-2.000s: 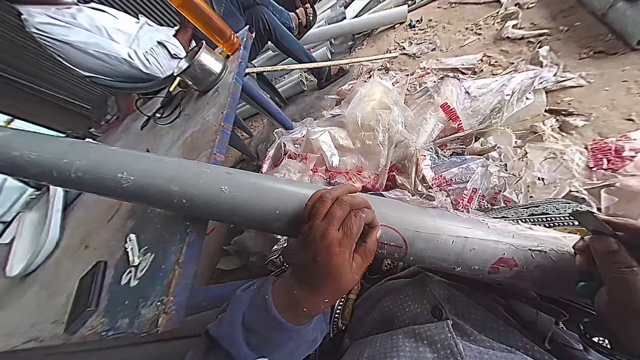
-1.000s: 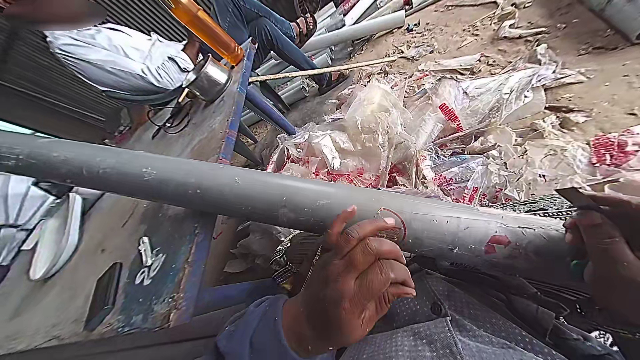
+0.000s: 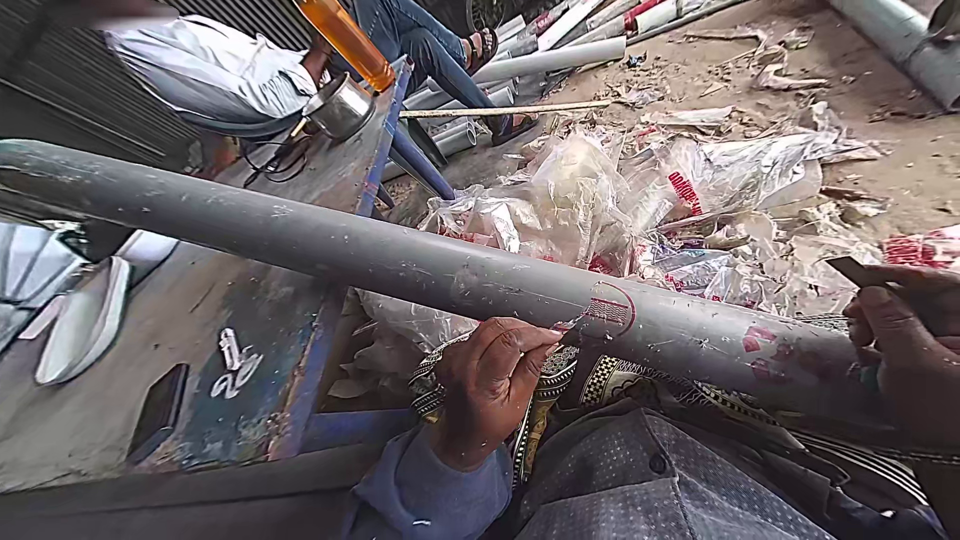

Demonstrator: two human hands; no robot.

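Observation:
A long grey plastic pipe [image 3: 360, 251] slopes down to the right across the view, with red printed marks and whitish scuffs on its right part. Pinched between thumb and index finger, my left hand [image 3: 491, 375] has a thin, small sliver [image 3: 574, 321] at the pipe's near side, beside the red circular mark [image 3: 609, 309]. At the right edge, my right hand [image 3: 904, 330] grips a flat metal blade [image 3: 855, 271] that sticks out to the left above the pipe. The pipe's right end is hidden around this hand.
Behind the pipe lies a heap of clear plastic wrappings [image 3: 577, 202]. A worn table [image 3: 300, 330] at left bears a dark flat object [image 3: 157, 412], white shoes [image 3: 86, 322], a metal pot [image 3: 339, 109] and an orange bottle [image 3: 352, 45]. Two people sit beyond, near stacked pipes [image 3: 555, 60].
My left hand lay on the pipe two seconds ago, then had its fingers spread at the near side; now its fingertips are pinched together. The blade in my right hand has lifted off the pipe.

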